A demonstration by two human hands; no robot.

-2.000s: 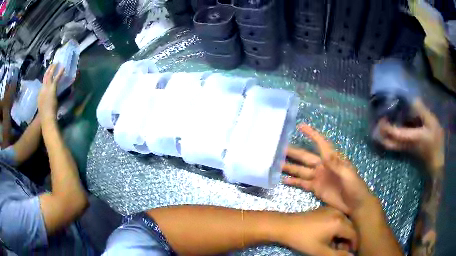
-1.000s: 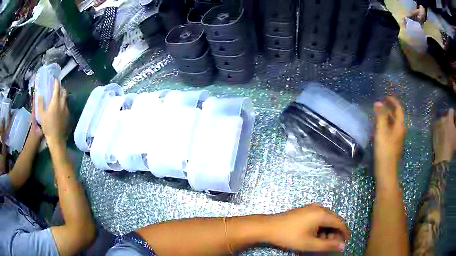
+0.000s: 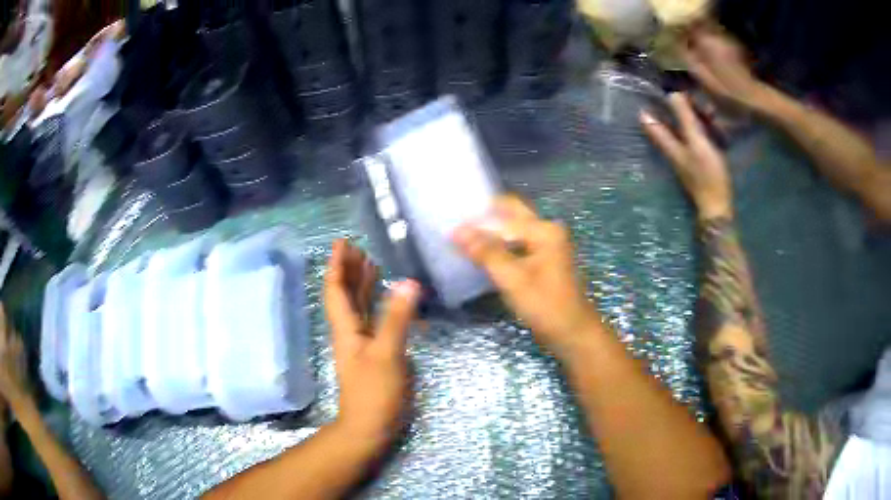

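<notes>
A frosted translucent cover point(image 3: 440, 186) stands tilted on the bubble wrap in front of me, with a glossy black housing point(image 3: 391, 220) against its left side. My right hand point(image 3: 523, 259) holds the cover at its lower right side, thumb and fingers on it. My left hand point(image 3: 371, 322) is just below and left of the unit, fingers spread and holding nothing. A leaning row of frosted covers point(image 3: 249, 327) lies at the left, dark edges under it. The picture is blurred.
Stacked black housings point(image 3: 230, 137) stand in columns along the back. Bubble wrap point(image 3: 469, 430) covers the table. At the right, another person's tattooed arm point(image 3: 738, 342) and hands reach to the back near pale round things. Another person's arm point(image 3: 39, 430) is at the far left edge.
The view has swung right, so the row sits further left. My right hand has taken hold of the cover and black housing, now tilted more upright. My left hand has risen and opened beside them.
</notes>
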